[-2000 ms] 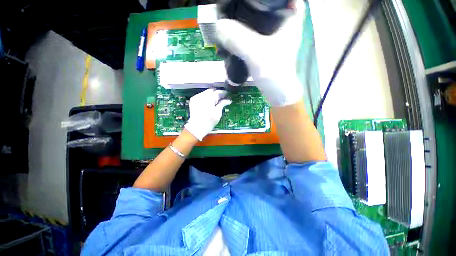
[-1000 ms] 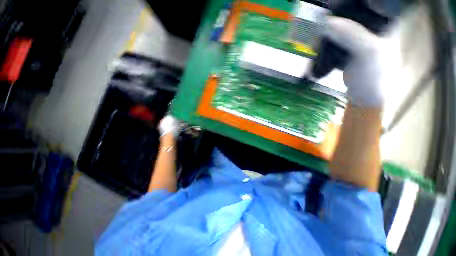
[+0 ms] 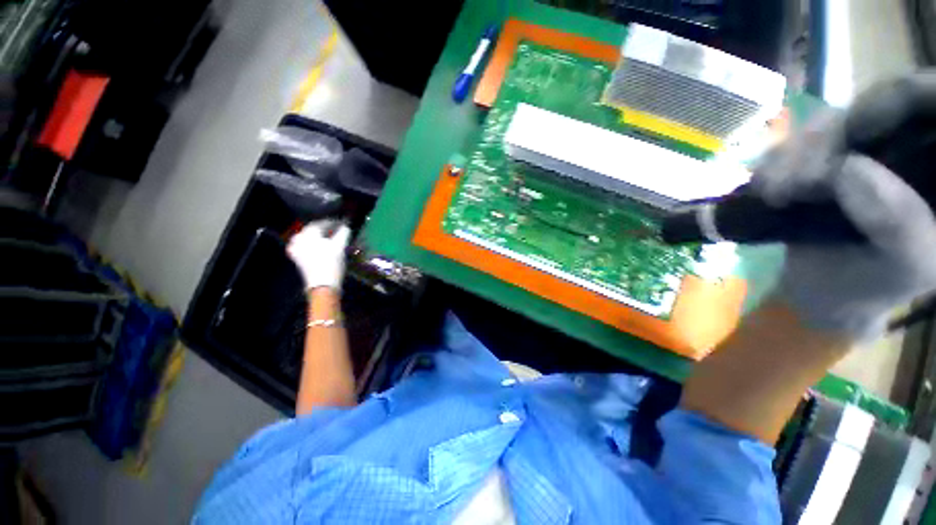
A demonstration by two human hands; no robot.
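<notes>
A green circuit board (image 3: 559,231) lies in an orange fixture (image 3: 575,294), turned at an angle. A long white heatsink (image 3: 616,159) crosses its middle and a finned heatsink (image 3: 688,92) stands at its far edge. My gloved right hand (image 3: 857,220) grips a black electric screwdriver (image 3: 765,217), its tip end over the board's right part. My gloved left hand (image 3: 320,251) is at the black parts bin (image 3: 210,261), beside clear plastic bags; whether its fingertips hold anything cannot be seen.
A blue marker pen (image 3: 473,67) lies on the green mat (image 3: 411,205). Shiny hardware (image 3: 385,268) sits in a compartment right of my left hand. Another board with heatsinks (image 3: 847,461) is at the lower right. A blue crate-like object (image 3: 135,385) is at the left.
My left hand has gone from the board to the bin and reached further in. The screwdriver has lowered from upright to nearly level. The view has swung left.
</notes>
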